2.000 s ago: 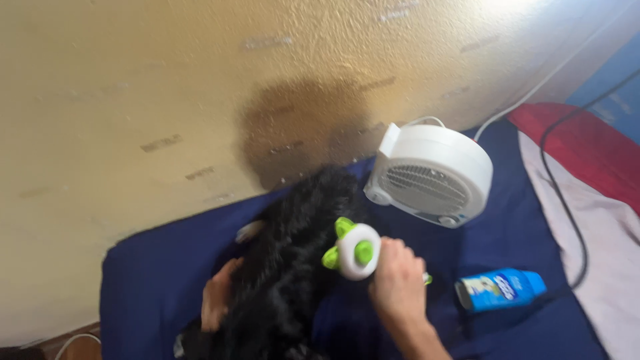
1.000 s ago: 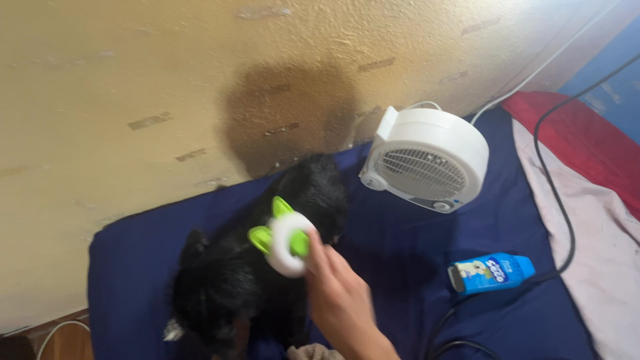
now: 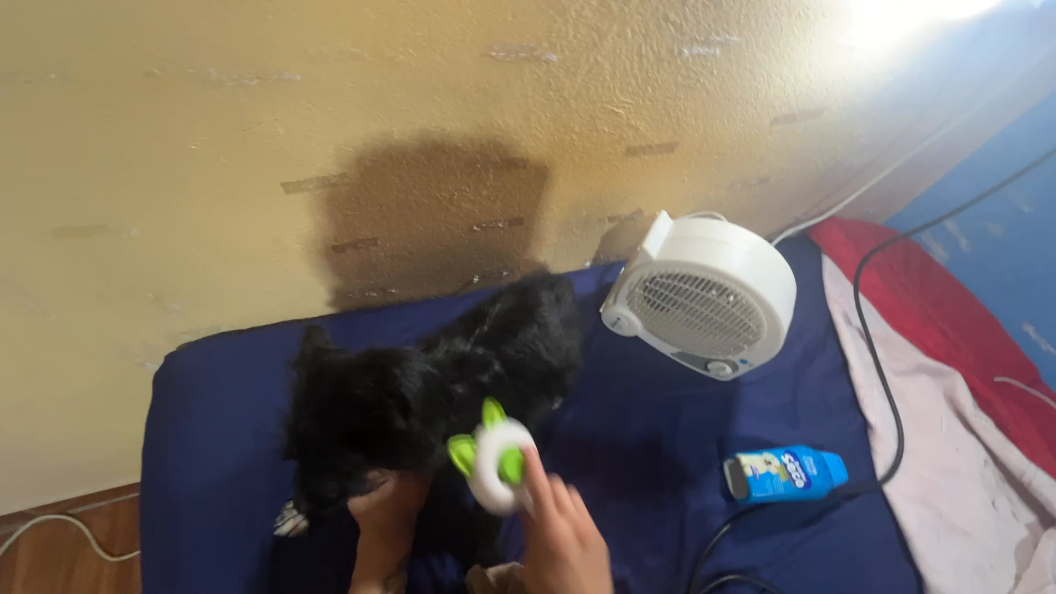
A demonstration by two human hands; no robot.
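A small black dog [image 3: 495, 346] with a pale-furred paw is on the dark blue sheet [image 3: 223, 388], its head toward the left. My left hand [image 3: 384, 499] is at the dog's head or chest; its fingers are partly hidden by the fur. In my right hand [image 3: 561, 528] is a white and green pet brush [image 3: 499, 466] with green ear-shaped parts, held beside the dog's shoulder. Whether its bristles touch the coat cannot be told.
A white fan heater [image 3: 701, 297] stands right of the dog, near the wall. A blue bottle [image 3: 784, 474] lies on the sheet over a black cable [image 3: 874, 363]. Red [image 3: 949, 289] and pink cloth [image 3: 932, 396] cover the right side. Part of a beige cloth [image 3: 495, 577] shows at the bottom.
The dog's head has come into clear view at the left. The brush has moved left and down from beside the dog's rear body. My left hand, unseen one second ago, shows again.
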